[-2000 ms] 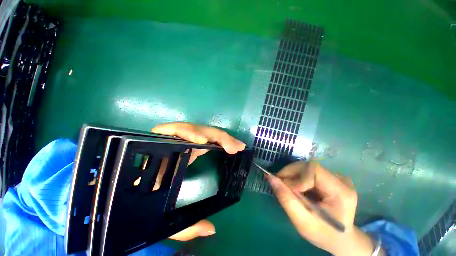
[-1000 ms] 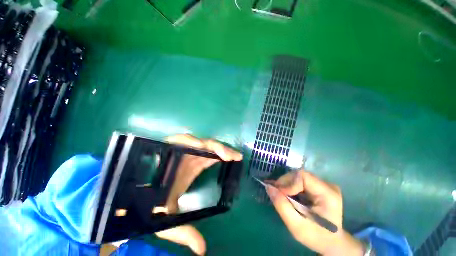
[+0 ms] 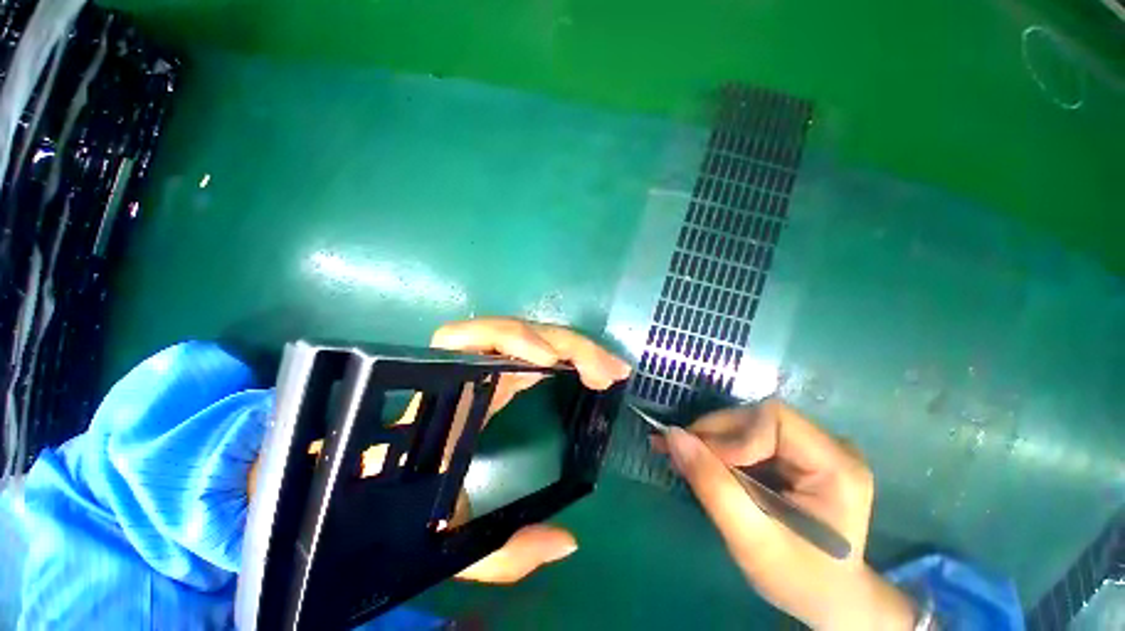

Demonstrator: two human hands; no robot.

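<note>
My left hand (image 3: pixel 531 341) is shut around several stacked black middle frames (image 3: pixel 407 518), held tilted above the green mat, with the fingers on the far edge and the thumb below. My right hand (image 3: pixel 790 505) holds silver tweezers (image 3: pixel 790 512) like a pen. The tweezer tip is beside the right end of the top frame, over the lower part of the backing sheet (image 3: pixel 722 247). The sheet is a clear strip with a grid of small black bars, flat on the mat. Whether the tip holds a piece is too small to tell.
Black blister trays (image 3: pixel 74 234) are piled high at the left edge with pale sheet edges between them. A second backing sheet (image 3: pixel 1086 573) lies at the lower right edge. A thin pale loop (image 3: pixel 1052 68) lies on the green surface at the upper right.
The view shifted and shifted back. The frames in my left hand sit more to the right and their fan looks narrower than two seconds ago. The tweezers stay near the frame's end.
</note>
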